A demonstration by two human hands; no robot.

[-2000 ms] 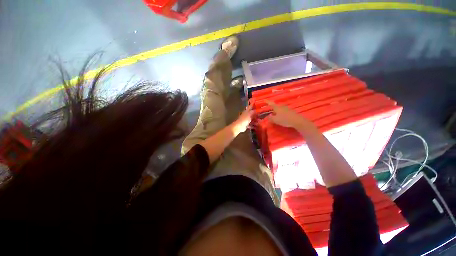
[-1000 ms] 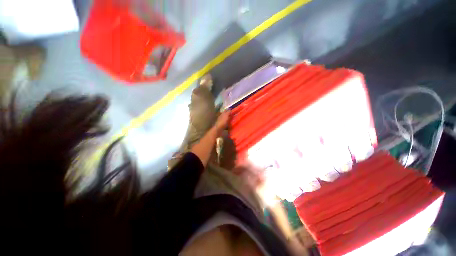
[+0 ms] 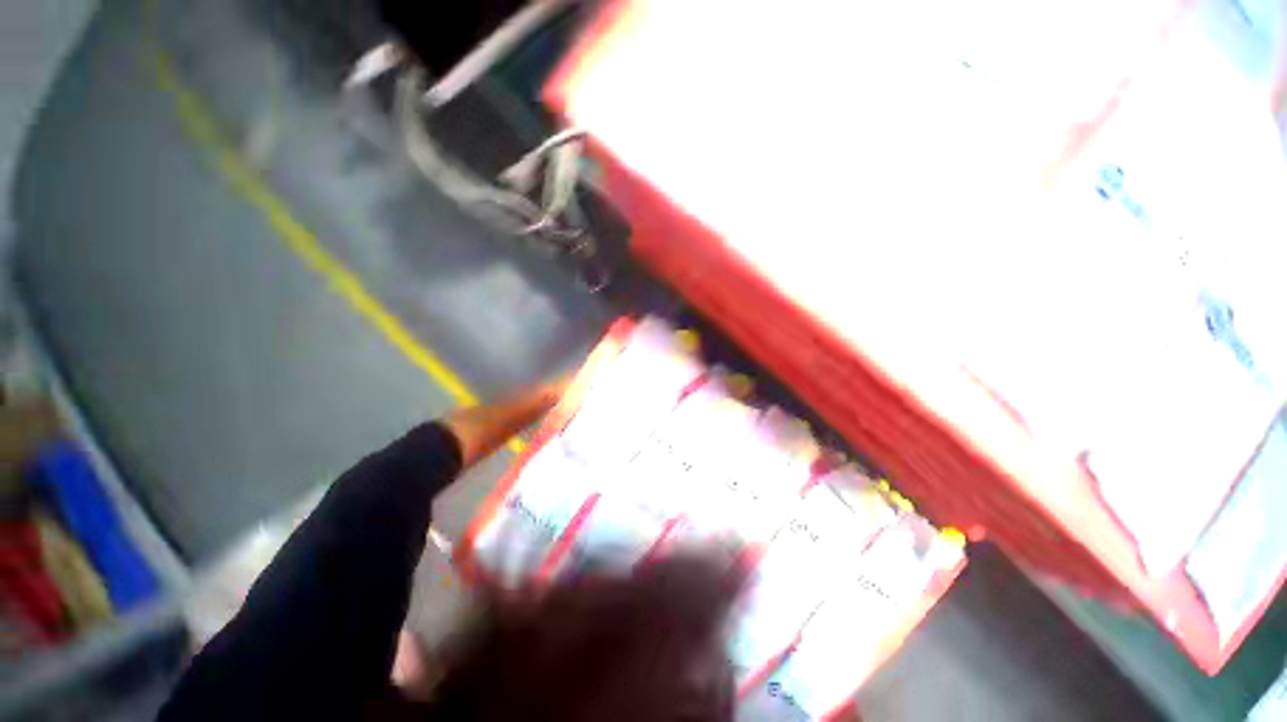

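Observation:
A red tray of bagged units (image 3: 755, 487) is tilted in front of me, below the bench-side stack. Its pale pouches lie in rows with dark print and yellow dots along the far end. My left hand (image 3: 505, 423) grips the tray's left edge; its fingers are partly hidden. My right hand is not in view; dark hair covers part of the tray's near side. A large red tray stack (image 3: 805, 360) fills the upper right. Its overexposed white top shows blue-dark print.
Pale cables (image 3: 473, 184) hang left of the stack. A yellow line (image 3: 332, 268) crosses the grey floor. A bin (image 3: 155, 635) at lower left holds blue and red items. Green surface (image 3: 1129, 635) shows at lower right.
The view has swung around; the red stool and cart have left it. A tray of bagged units is now in my left hand, away from the stack. My right hand has left the view.

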